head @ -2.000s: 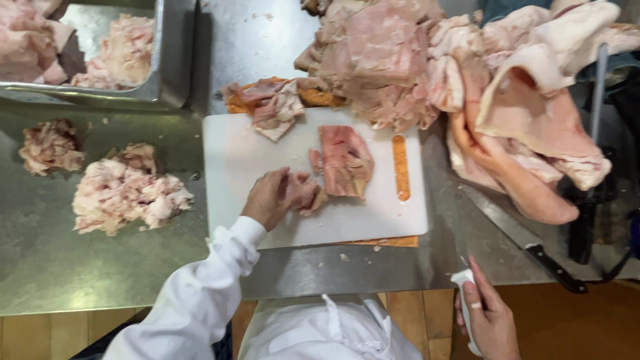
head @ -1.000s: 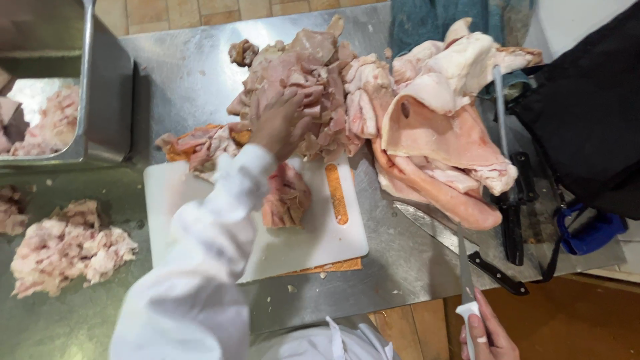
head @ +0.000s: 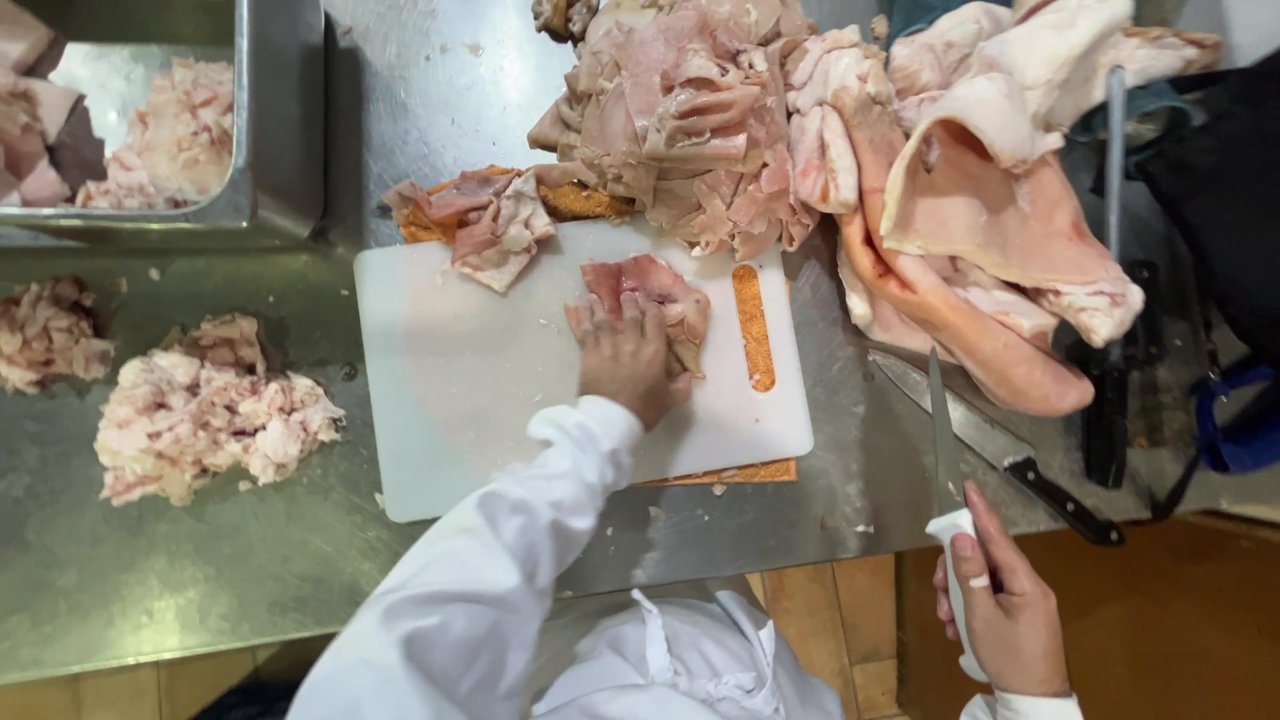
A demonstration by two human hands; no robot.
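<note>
My left hand lies with its fingers spread on a pinkish piece of meat on the white plastic cutting board. Whether the fingers grip the piece cannot be told. At the lower right, past the table's front edge, my right hand holds a white-handled knife with its blade pointing away from me. Another piece of meat or skin lies over the board's back left edge. Behind the board is a large heap of thin, pale meat pieces.
Large skin-on cuts lie at the back right. A black-handled knife and a sharpening steel are beside them. Trimmings lie in piles on the steel table at left, near a deep metal pan.
My left hand has come back from the heap behind the board to the piece on the board. My right hand still holds the white-handled knife. The view has shifted.
</note>
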